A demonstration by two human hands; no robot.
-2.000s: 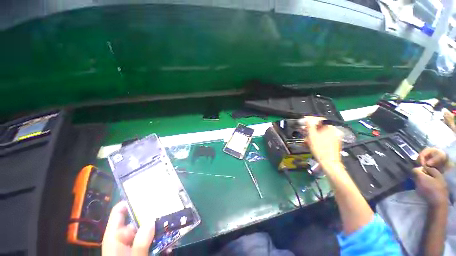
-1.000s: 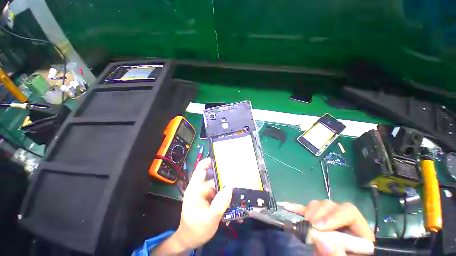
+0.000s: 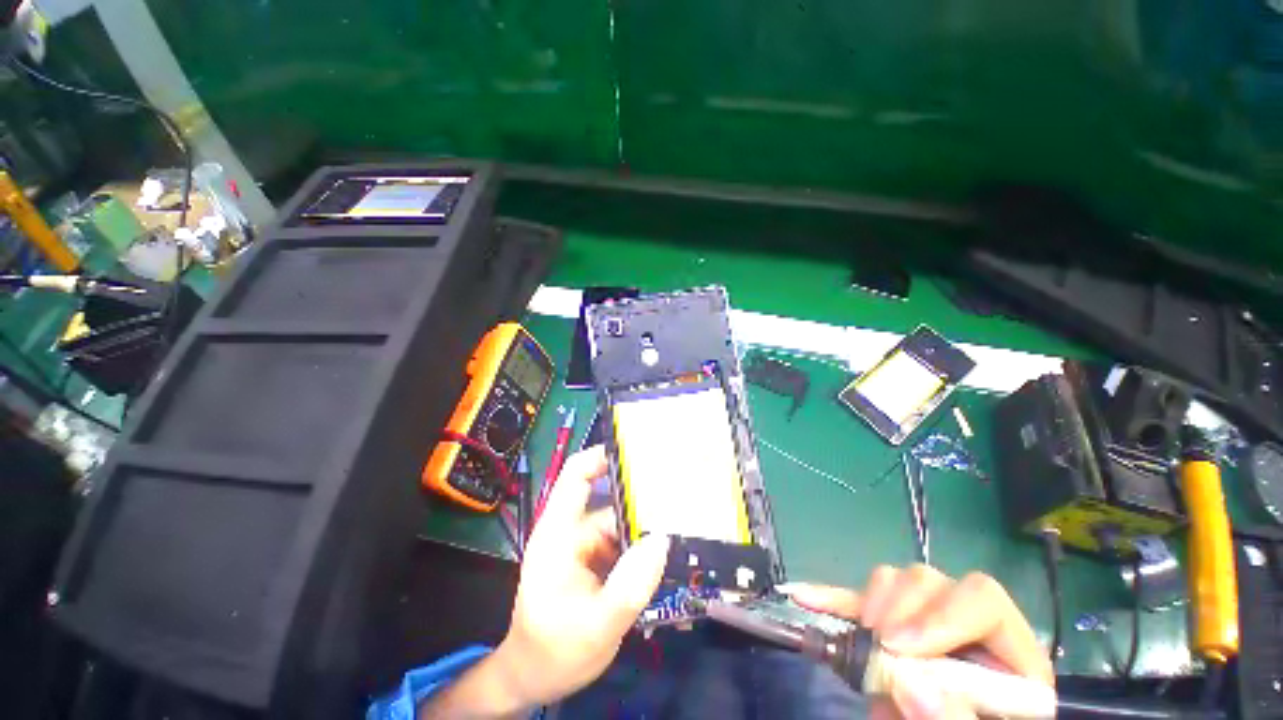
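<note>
My left hand [image 3: 570, 605] holds an opened smartphone [image 3: 683, 457] with its battery side facing me, thumb at the lower left edge. The blue sub-board [image 3: 673, 603] shows at the phone's bottom end. My right hand [image 3: 957, 633] holds a soldering iron [image 3: 795, 629] like a pen by its pale handle. The metal tip points left and lies at or very near the sub-board; contact cannot be told. One right finger reaches to the phone's lower right corner.
Orange multimeter [image 3: 488, 418] and red probe [image 3: 553, 457] lie left of the phone. Black foam tray [image 3: 303, 366] is further left. Tweezers [image 3: 916, 509], blue flex pieces [image 3: 946, 452] and another opened phone [image 3: 908, 383] lie right. Soldering station [image 3: 1076, 471] and yellow-handled tool [image 3: 1207, 556] are far right.
Since two seconds ago, my right hand and the soldering iron have come to the phone's bottom end, and the view has turned left. Since one second ago, only small shifts show.
</note>
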